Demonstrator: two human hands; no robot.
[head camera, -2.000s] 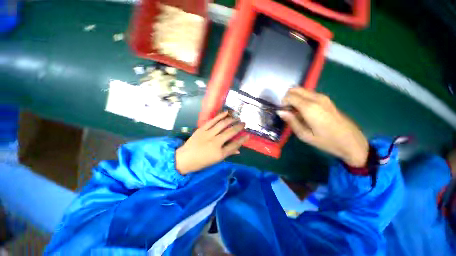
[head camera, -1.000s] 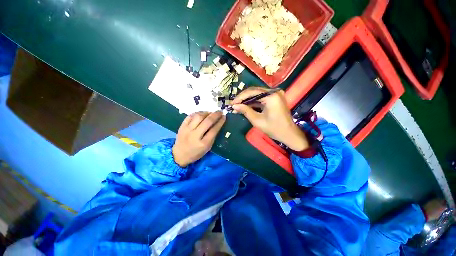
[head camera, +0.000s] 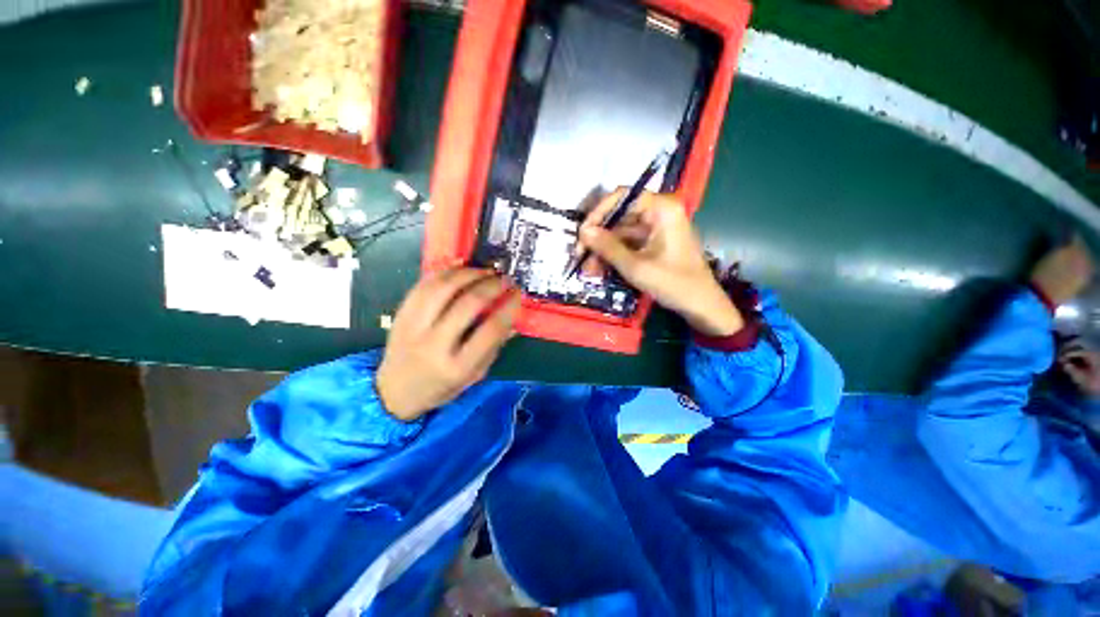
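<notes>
The open black tablet unit (head camera: 613, 115) lies in its red-orange holding fixture (head camera: 456, 145). Its white-silver circuit board (head camera: 543, 251) is at the near end. My right hand (head camera: 651, 256) holds the dark tweezers (head camera: 621, 215) like a pen, with the tips down at the board. My left hand (head camera: 449, 335) rests at the fixture's near left corner, fingertips by the board's left edge. Whether its fingers pinch a small part cannot be told.
A red parts bin (head camera: 197, 72) of cream pads stands at the upper left. Small modules (head camera: 287, 203) are heaped below it, beside a white sheet (head camera: 257, 280). A brown box (head camera: 72, 416) is below the bench. Another person's sleeve (head camera: 995, 386) is at the right.
Both hands have moved from the small modules and white sheet to the tablet's board. The tweezers are still in my right hand. The view has turned and shifted.
</notes>
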